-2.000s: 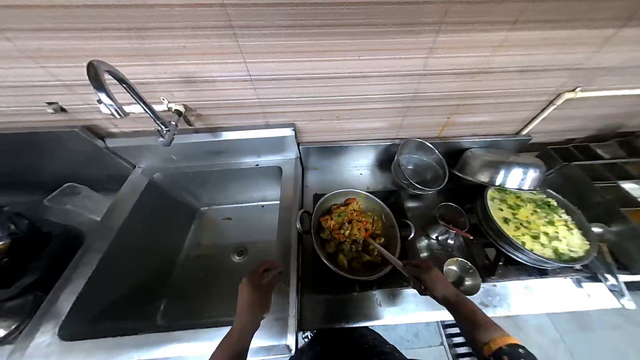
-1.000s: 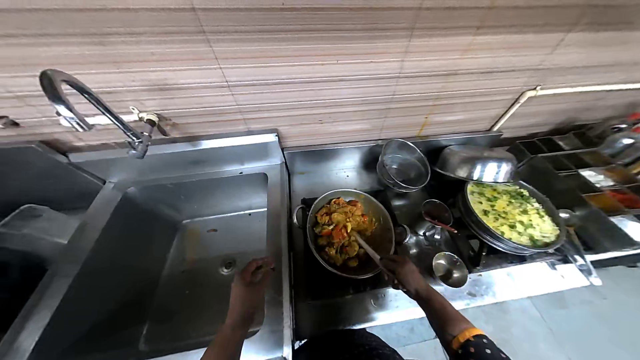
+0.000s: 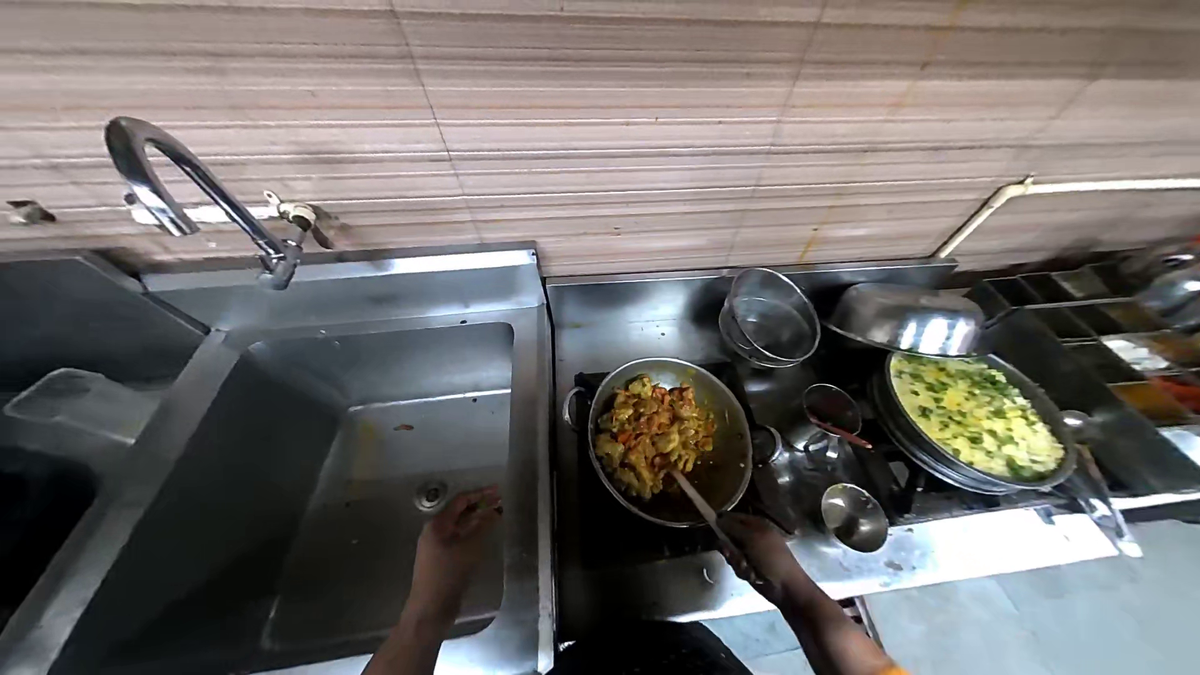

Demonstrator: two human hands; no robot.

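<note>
My right hand (image 3: 752, 553) grips the handle of a long stirring utensil (image 3: 698, 502), whose far end is buried in a cooked vegetable mixture (image 3: 652, 433). That food lies mostly in the left and middle part of a round metal two-handled pan (image 3: 741, 478) on the stove, with sauce showing at the lower right. Over the right side of the steel sink (image 3: 375, 562) my left hand (image 3: 466, 520) hovers with bent fingers and no object visible in it. Whether the fingertips touch each other is unclear.
Right of the pan are a wire-rimmed strainer or bowl (image 3: 771, 319), a small bowl with a red spoon (image 3: 832, 409), and a steel bowl (image 3: 854, 517). Farther right, a metal lid or basin (image 3: 907, 321) leans by a large pan of yellow-green food (image 3: 975, 417). A faucet (image 3: 202, 187) overhangs the sink.
The food in the pan has been shifted and heaped toward the upper left, baring sauce at the lower right. My right hand has kept hold of the utensil.
</note>
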